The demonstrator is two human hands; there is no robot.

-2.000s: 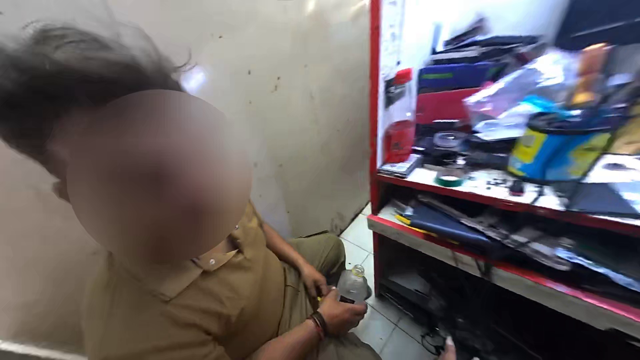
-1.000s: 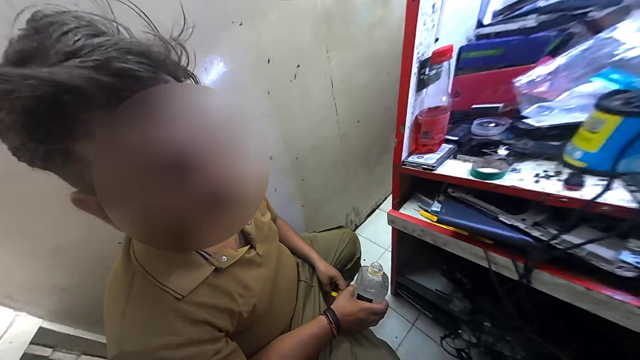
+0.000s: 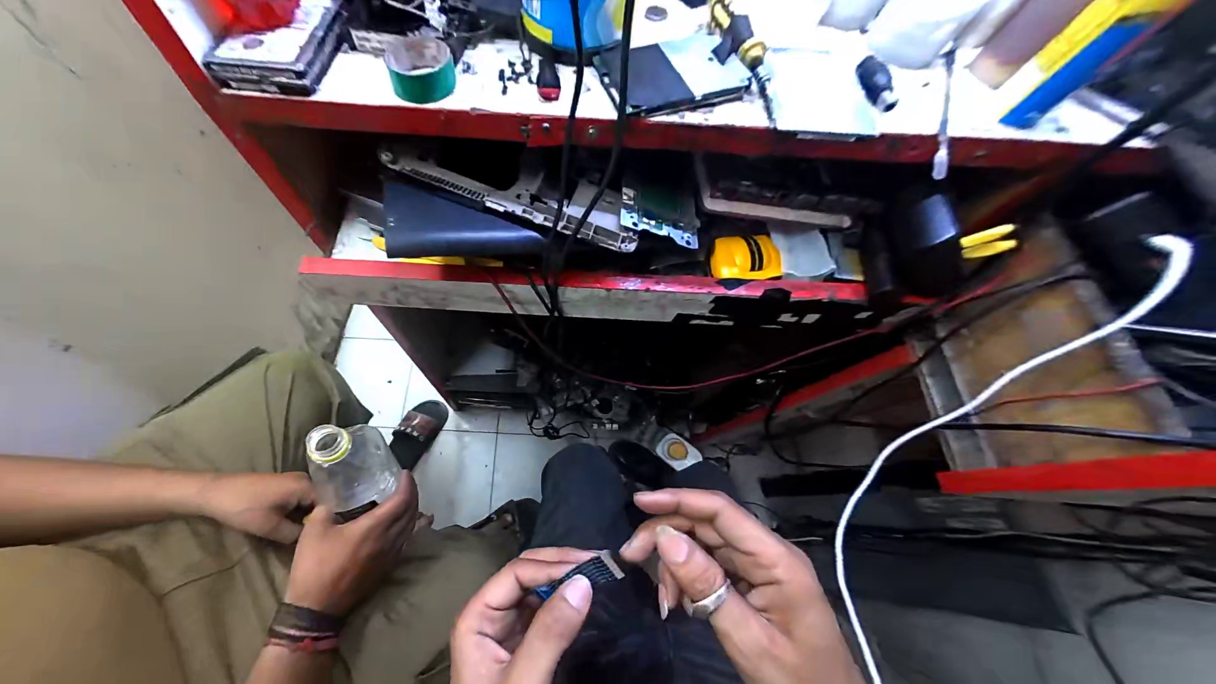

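Note:
My left hand [image 3: 532,617], low in the head view, pinches a small dark flat ribbon cable [image 3: 591,573] with a light connector end between thumb and fingers. Just right of the connector is my right hand [image 3: 741,589], wearing a silver ring, its fingers curled and apart with nothing visible between them. Below both hands are my dark-trousered legs [image 3: 581,503]. To the left, another person's hand [image 3: 356,546] with dark wristbands holds an uncapped clear bottle [image 3: 356,472]; that person's other hand [image 3: 261,503] is close beside it.
A red-edged workbench [image 3: 570,285] stands ahead, with green tape [image 3: 420,71], a screwdriver [image 3: 548,80] and a hard drive [image 3: 275,47] on top. Its shelf holds a yellow tape measure [image 3: 746,257] and laptop parts. A white cable [image 3: 912,437] hangs at right; black cables cross the front.
The view has swung right and down from the seated person to the bench and my lap. My two hands and the small ribbon cable are now in view. The other person still holds the bottle.

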